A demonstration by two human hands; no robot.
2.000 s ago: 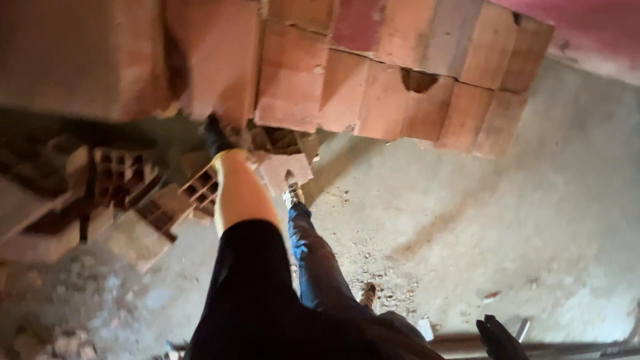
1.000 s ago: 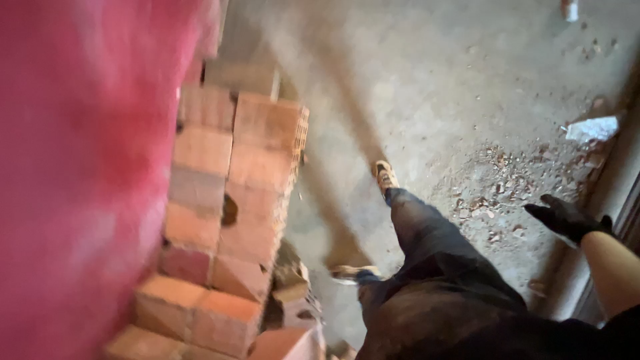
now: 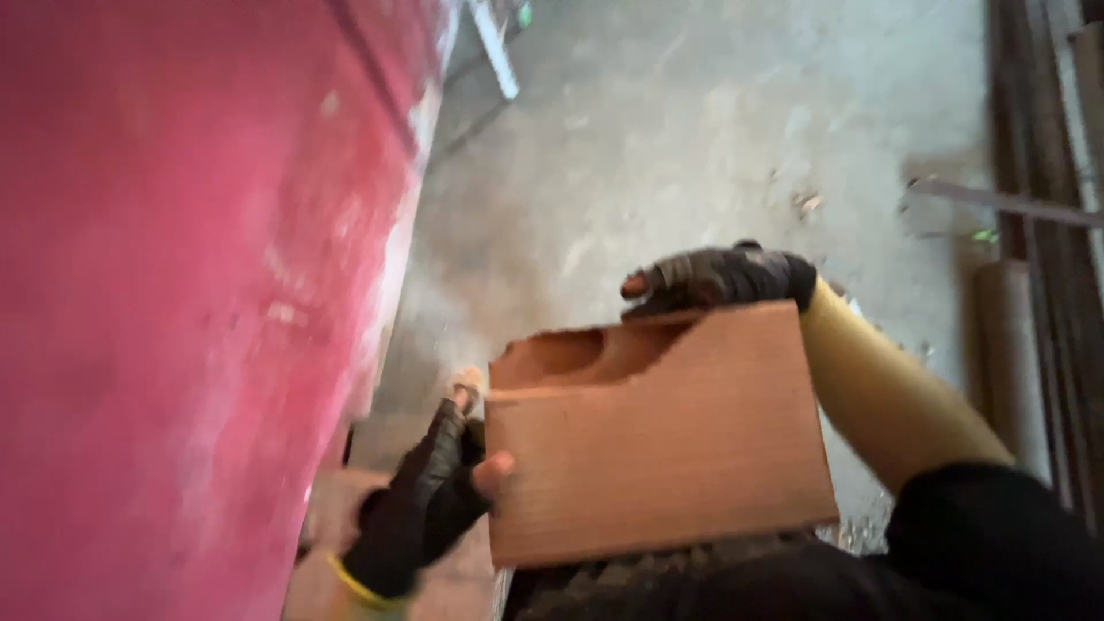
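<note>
An orange hollow clay block (image 3: 655, 440) with a broken upper edge is held in front of my body. My left hand (image 3: 423, 500), in a dark fingertip-less glove, is at the block's left side, with its thumb on the near face. My right hand (image 3: 720, 278), in a similar glove, lies along the far upper edge, with part of its fingers hidden behind the block. The block's underside is out of sight.
A red-painted wall (image 3: 190, 285) rises along the left. More clay blocks (image 3: 448, 569) sit below my left hand, beside that wall. Long bars and a pipe (image 3: 1013, 371) lie on the concrete floor at the right. A pale strip (image 3: 493, 47) is at the top.
A clay block is now between my hands; one second ago my right hand was free, out over the floor. The view has swung along the red wall.
</note>
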